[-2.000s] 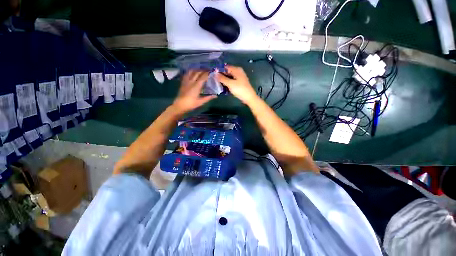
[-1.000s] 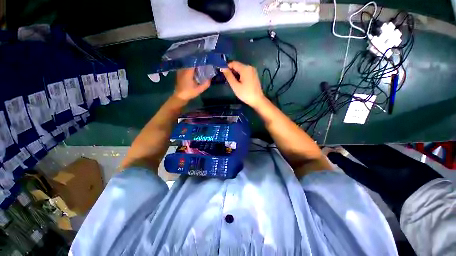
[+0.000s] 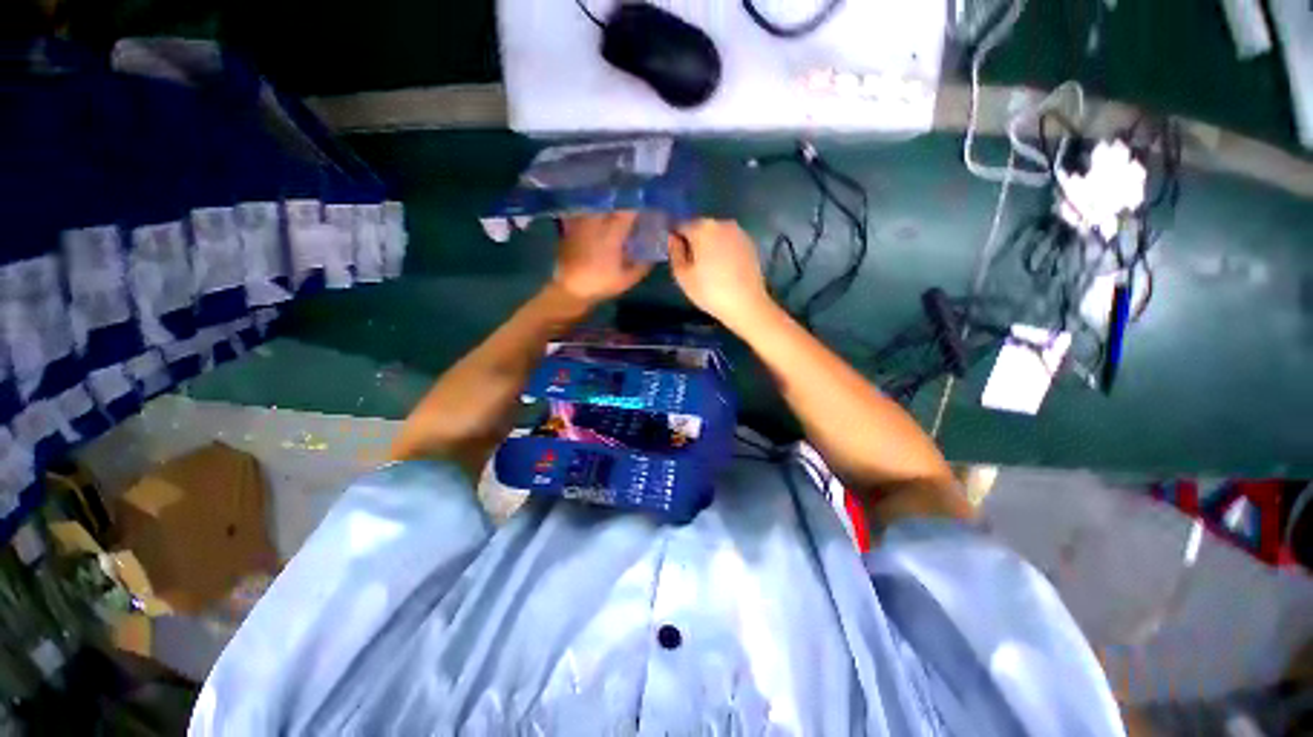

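A blue retail box (image 3: pixel 612 180) with a pale flap raised lies on the green bench ahead of me. My left hand (image 3: pixel 599 256) is at its near end, with fingers partly hidden under the box edge and a crumpled clear bag (image 3: pixel 648 235). My right hand (image 3: pixel 716 271) is at the bag's right side, fingers bent together at the box end; what it pinches is too blurred to tell. Closer to me, printed blue boxes (image 3: pixel 605 475) stand at the bench edge against my shirt, between my forearms.
Rows of labelled blue boxes (image 3: pixel 98 274) fill the left. A black mouse (image 3: pixel 660 55) sits on a white board (image 3: pixel 864 72). Black cables (image 3: pixel 943 331), a white block (image 3: pixel 1103 187), a paper slip (image 3: pixel 1025 370) and a blue pen (image 3: pixel 1116 334) lie right. A carton (image 3: pixel 195 526) is on the floor.
The box at my hands has gone from lying low to having its blue side and pale flap lifted. The view has shifted. The person's dark-clothed limb at right is gone from view.
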